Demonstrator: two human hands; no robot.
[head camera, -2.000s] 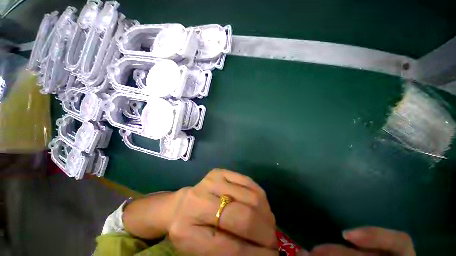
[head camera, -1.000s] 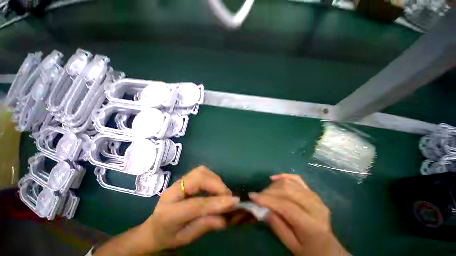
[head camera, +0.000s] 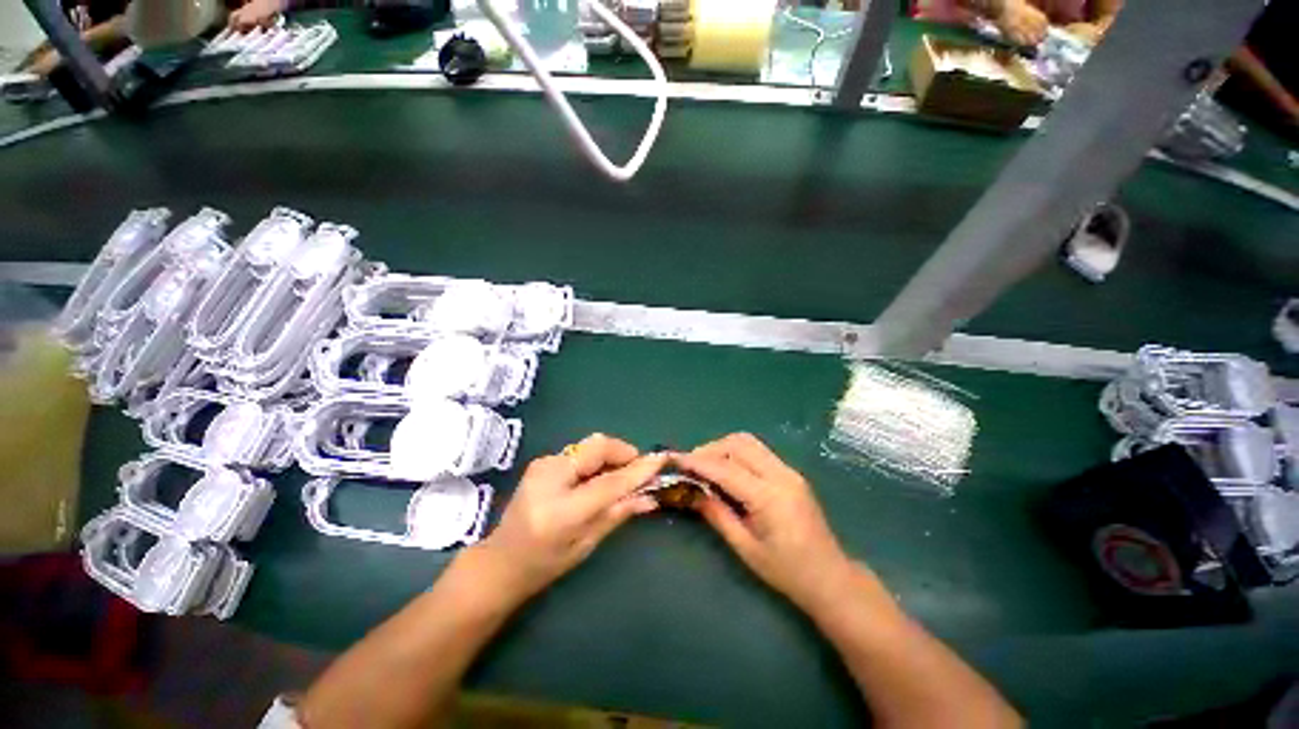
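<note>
My left hand (head camera: 570, 501) and my right hand (head camera: 758, 501) meet over the green bench, fingertips close together. Between them they hold a small crinkled packet (head camera: 681, 493), brown and dark with a pale edge, mostly hidden by my fingers. Stacked white oval frames (head camera: 271, 313) with round discs lie in rows to the left of my hands. A pile of thin pale strips (head camera: 905, 425) lies to the right of my hands, beside the foot of the slanting metal post.
The slanting metal post (head camera: 1054, 171) rises from a pale rail (head camera: 712, 328). A black pouch (head camera: 1151, 541) and more white frames (head camera: 1197, 413) are at the right. A white cable loop (head camera: 627, 157) hangs over the far side. Another person's hand (head camera: 1019, 20) shows at top right.
The view has tilted up, showing the far side of the line. Both hands have come together around the packet and appear further from the lower edge.
</note>
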